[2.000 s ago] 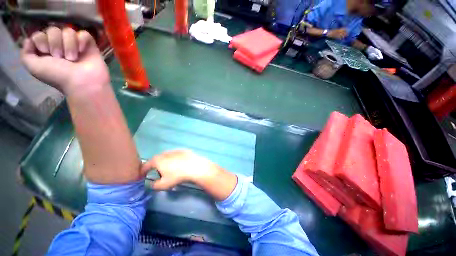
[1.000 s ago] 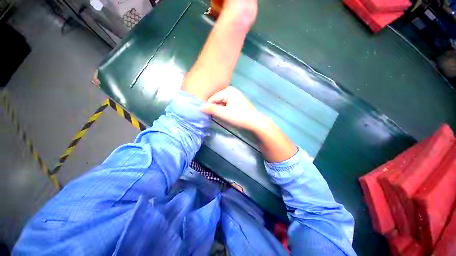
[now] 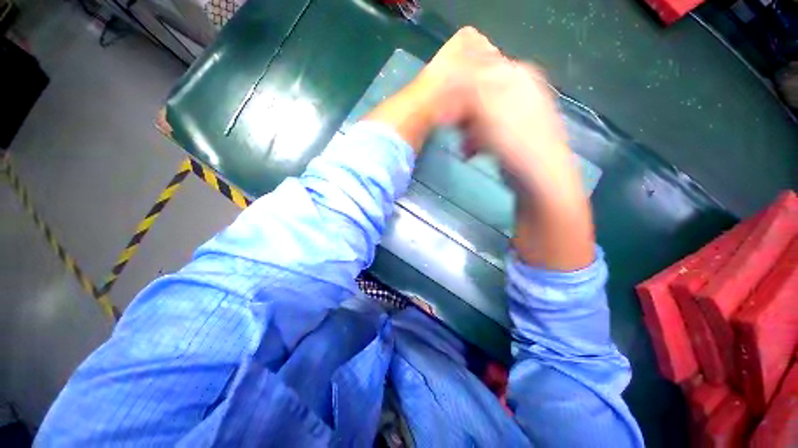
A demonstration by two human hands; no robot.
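Observation:
My left hand is bent in over the bench, its fingers mostly hidden behind my right hand. My right hand is blurred and lies over my left hand or wrist; whether it grips cannot be told. No workpiece shows in either hand. The light blue smock sleeve on my left arm ends on the forearm, bunched. The right sleeve has a gathered cuff below the bare wrist. A pale blue-green pad lies flat on the dark green mat under my hands.
Red foam slabs lean in a stack at the right. Another red slab is cut off at the top edge. Yellow-black tape marks the grey floor at left. A dark object stands at the far left.
My right hand has left the left sleeve cuff and moved up to my left hand or wrist. The raised left forearm has come down and in over the pad. The view has tilted down and left.

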